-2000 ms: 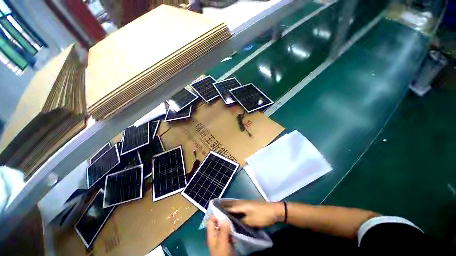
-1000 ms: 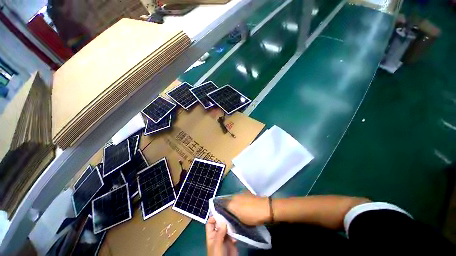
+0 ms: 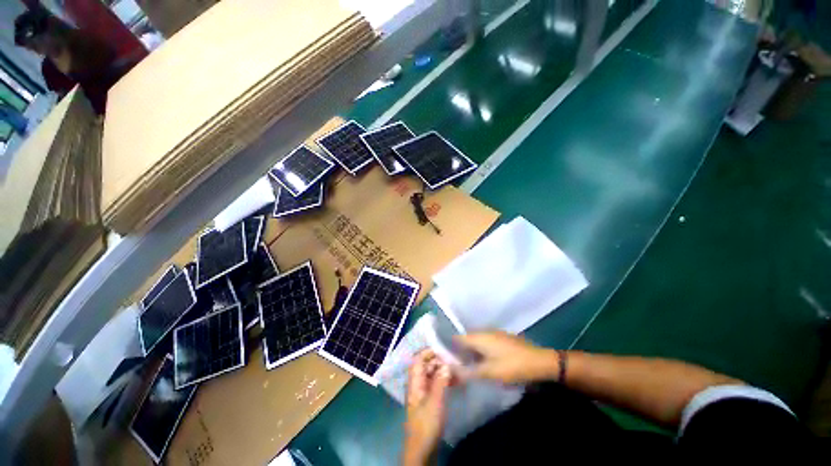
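Observation:
A white, slightly see-through foam bag (image 3: 401, 357) is low in front of me, blurred. My left hand (image 3: 426, 387) is closed on its near edge. My right hand (image 3: 501, 357) is at the bag's mouth, fingers bent on its edge; a dark grey patch shows beside the fingertips, too blurred to tell if it is a panel edge or cable. A solar panel (image 3: 372, 322) lies face up just beyond the bag, partly on the cardboard. A flat white stack of foam bags (image 3: 512, 277) lies on the green table to the right.
Several unbagged panels (image 3: 292, 312) lie scattered and overlapping on the printed brown cardboard (image 3: 355, 227). A black cable (image 3: 420, 209) lies on it. Tan corrugated pads (image 3: 228, 100) fill the pale shelf at upper left. A person (image 3: 68, 45) is beyond them. The green table (image 3: 629, 164) extends to the upper right.
My right hand has drawn back from inside the bag to its mouth. The dark panel seen in the opening is now mostly hidden. The view has shifted slightly.

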